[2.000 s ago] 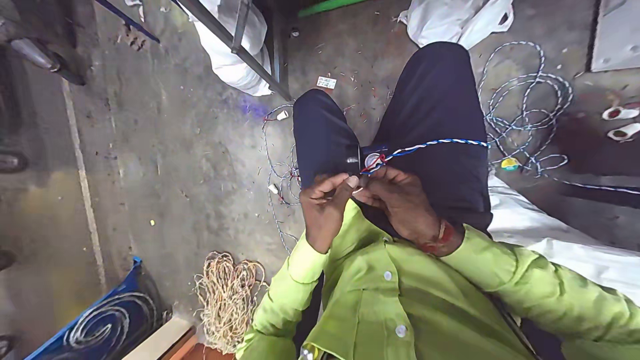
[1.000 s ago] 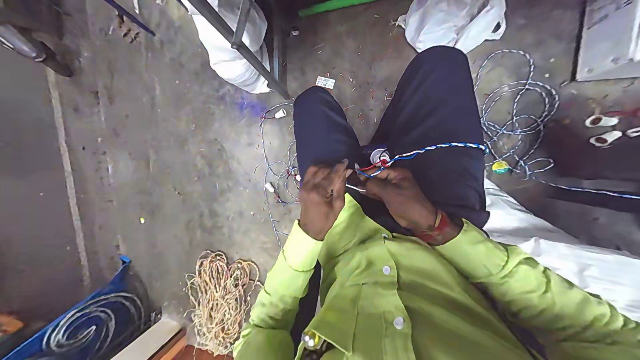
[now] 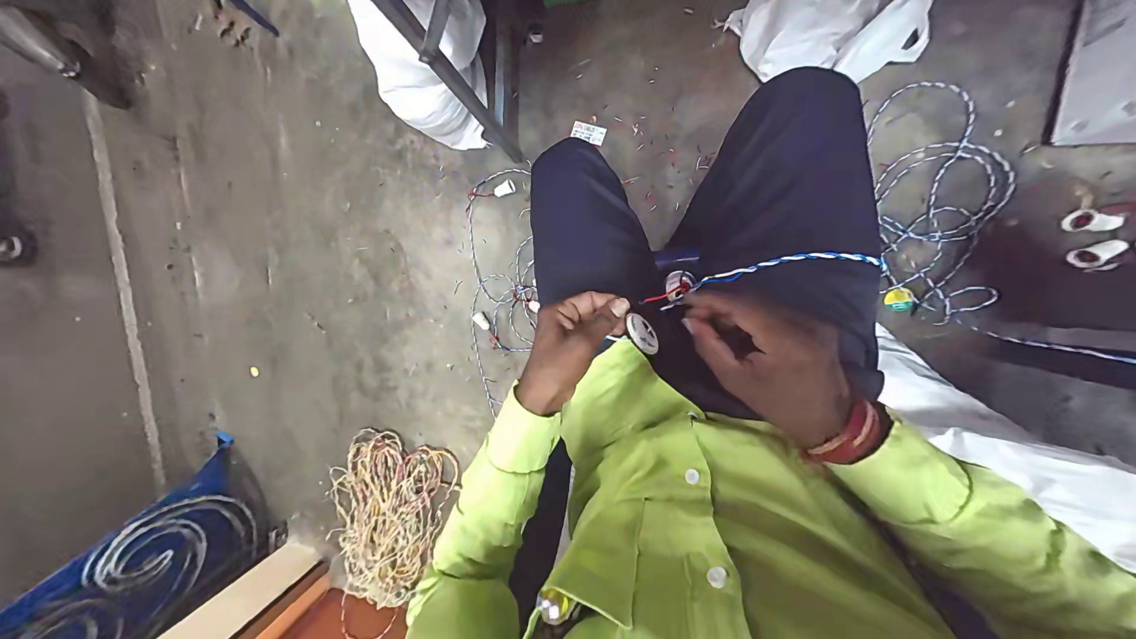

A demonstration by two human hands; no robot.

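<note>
My left hand [image 3: 575,342] pinches a small white round part [image 3: 642,334] with dark marks, its flat face turned up. Just right of it, my right hand [image 3: 772,359] is curled with thumb and forefinger near the wire ends; whether it grips anything is unclear. A blue and white twisted wire [image 3: 790,259] runs across my right thigh to a small round white piece [image 3: 680,284] between my thighs. Red and bluish wire ends [image 3: 655,299] stick out leftward from there.
Coiled twisted wire [image 3: 945,177] lies on the floor at right, near white fittings [image 3: 1096,254]. Thinner wire with white fittings [image 3: 504,188] lies left of my legs. A bundle of pale wires [image 3: 390,515] rests at lower left. White bags [image 3: 830,35] and a metal frame [image 3: 444,67] stand ahead.
My hands have moved apart from their earlier place close together. The white round part at my left fingertips now shows plainly. The view has shifted slightly.
</note>
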